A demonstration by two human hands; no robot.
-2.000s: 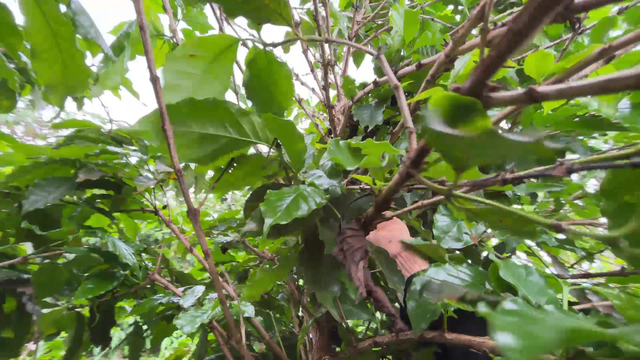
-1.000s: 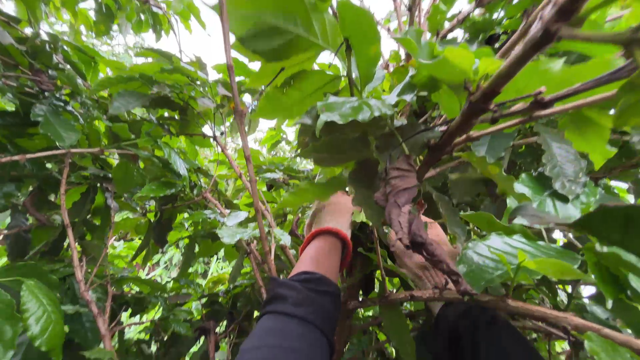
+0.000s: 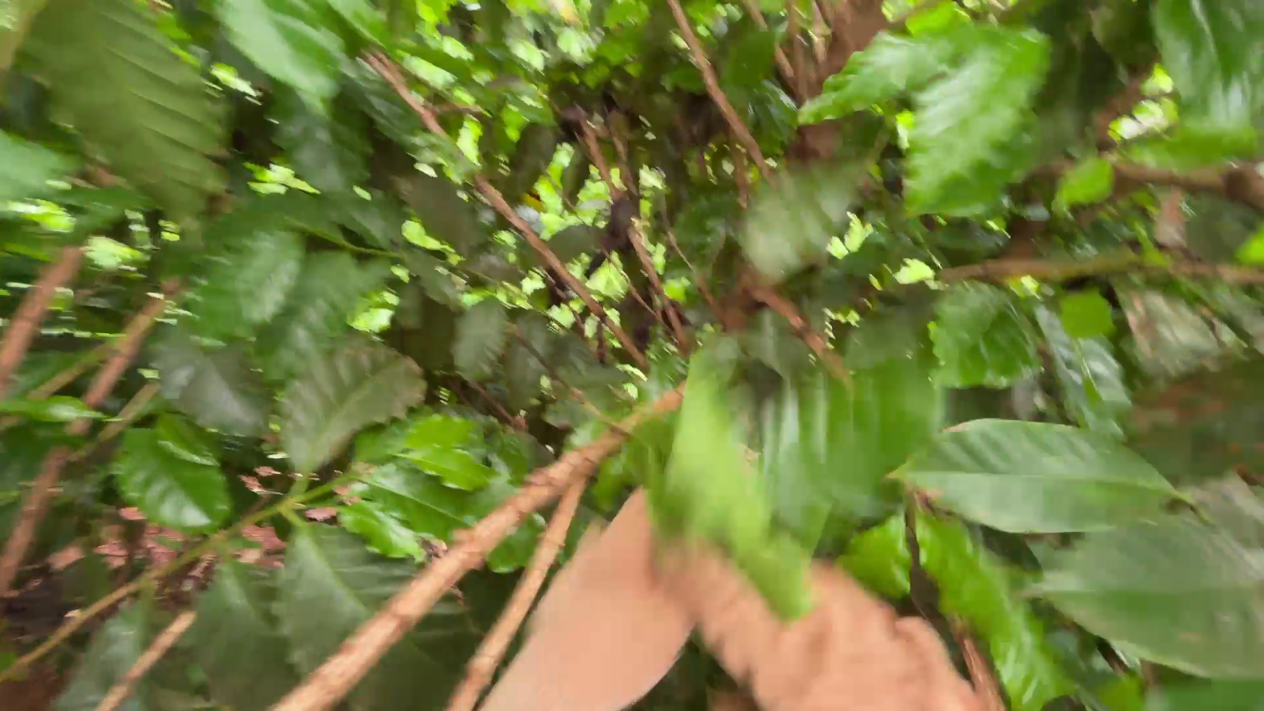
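Note:
Both of my hands are low in the view, blurred and partly behind leaves. My left hand [image 3: 617, 602] is at the bottom centre, beside a brown woody branch [image 3: 474, 543]; its fingers are hidden. Against it on the right lies my right hand [image 3: 829, 632], its fingers bent near a bright green leaf [image 3: 726, 474] that hangs over both hands. Whether either hand grips the leaf or a stem cannot be told.
Thin stems [image 3: 553, 262] cross the upper middle. A thicker branch [image 3: 1066, 267] runs in from the right, and large leaves [image 3: 1047, 474] crowd that side. Reddish ground [image 3: 247, 543] shows through at the lower left.
The view has swung down into the foliage. The red wristband and dark sleeves seen a second ago are out of view, and the two hands are now close together.

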